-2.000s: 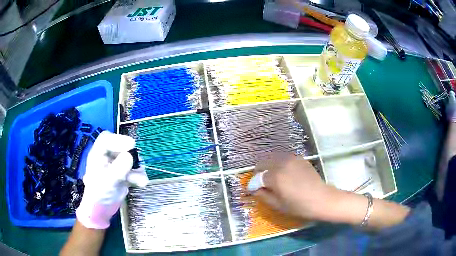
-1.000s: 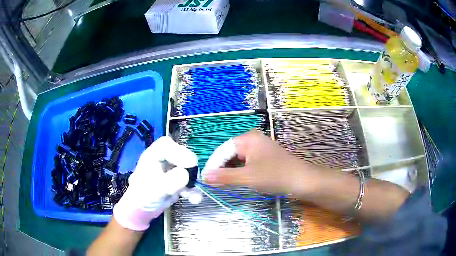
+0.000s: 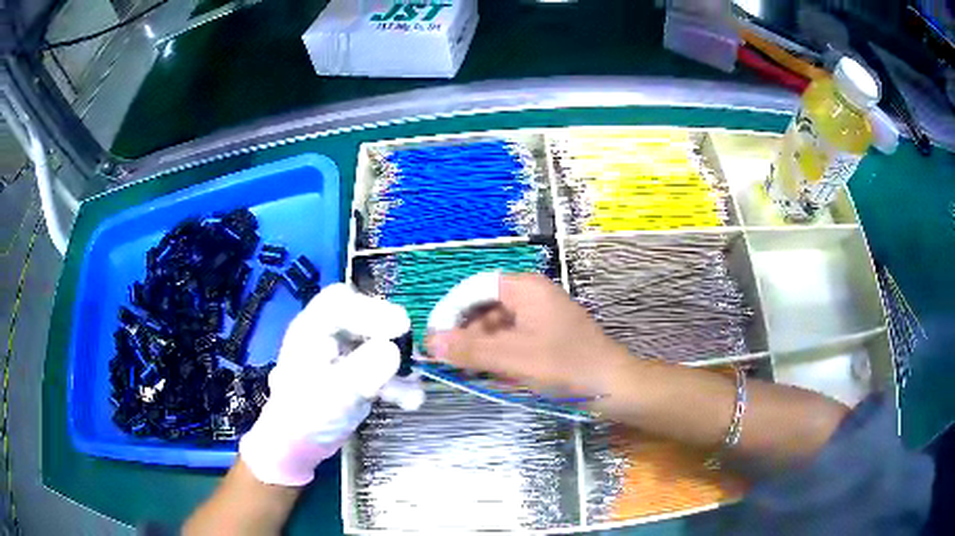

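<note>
My gloved left hand (image 3: pixel 333 382) holds a small black connector housing (image 3: pixel 404 352) between its fingertips, partly hidden by the glove. Several wires (image 3: pixel 503 394), blue and pale or green, trail from the housing to the right under my right hand. My right hand (image 3: pixel 513 330), with white covers on its fingertips, is just right of the housing with thumb and fingers pinched. Whether it grips a wire is hidden. Below both hands lies the divided cream tray (image 3: pixel 557 236), with white (image 3: pixel 450 471), green (image 3: pixel 466 270) and orange wires (image 3: pixel 665 476).
A blue tray (image 3: pixel 330 199) of loose black housings (image 3: pixel 183 314) is at left. Blue (image 3: pixel 450 194), yellow (image 3: pixel 644 183) and brown wires (image 3: pixel 660 288) fill other compartments. A bottle (image 3: pixel 822 136) stands at upper right, a JST box (image 3: pixel 393 40) behind. More wires (image 3: pixel 901 304) lie at the right.
Over two seconds my right hand has left the orange wires and come to the housing. Since one second ago the trailing wires lie closer together. The view has shifted left.
</note>
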